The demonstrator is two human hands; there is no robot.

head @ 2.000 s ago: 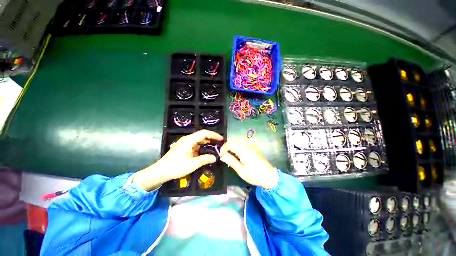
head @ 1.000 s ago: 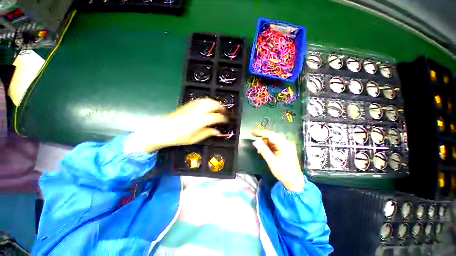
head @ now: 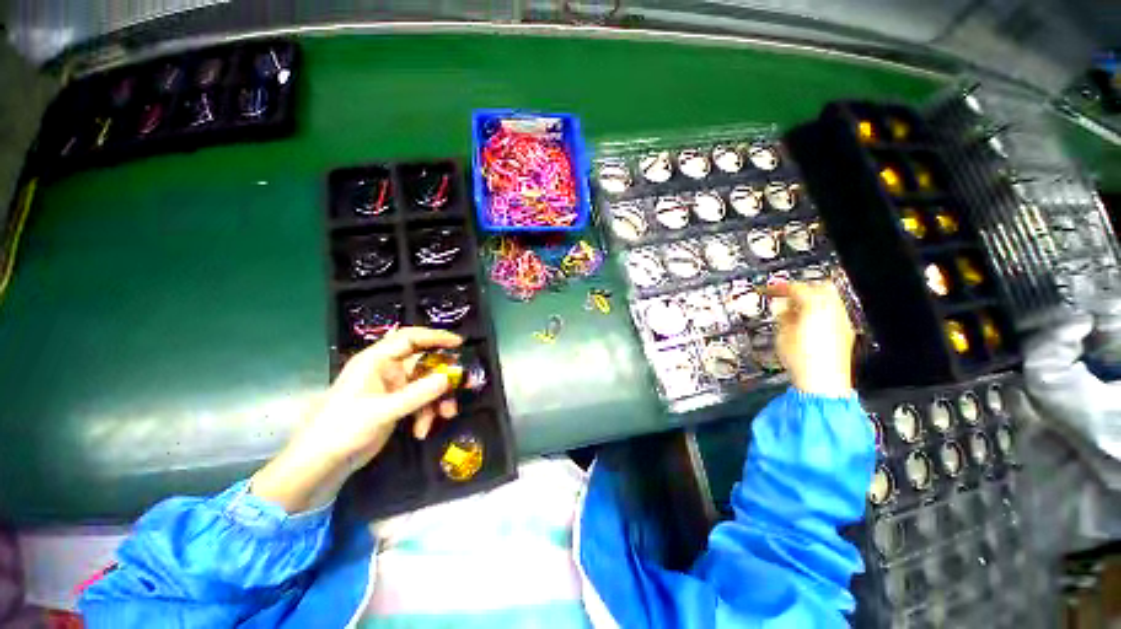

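My left hand (head: 381,399) holds a gold round housing (head: 440,367) over the lower part of the black pocket tray (head: 488,424). Another gold housing (head: 461,458) lies in the tray's bottom right pocket. Dark units with thin leads, one of them here (head: 373,256), sit in the upper pockets. My right hand (head: 814,329) is over the clear blister tray (head: 652,350), its fingertips at a silver disc in the lower right part. Whether it grips the disc cannot be told. My left hand hides some tray pockets.
A blue bin (head: 532,226) of tangled wires stands between the trays, with a loose wire pile (head: 521,269) below it. A black tray of gold housings (head: 848,221) is at right, stacked blister trays (head: 947,541) lower right, a tray of dark units (head: 172,105) upper left.
The view has swung right. My left hand has picked up a gold housing from the bottom row. My right hand has moved from beside the black tray to the blister tray.
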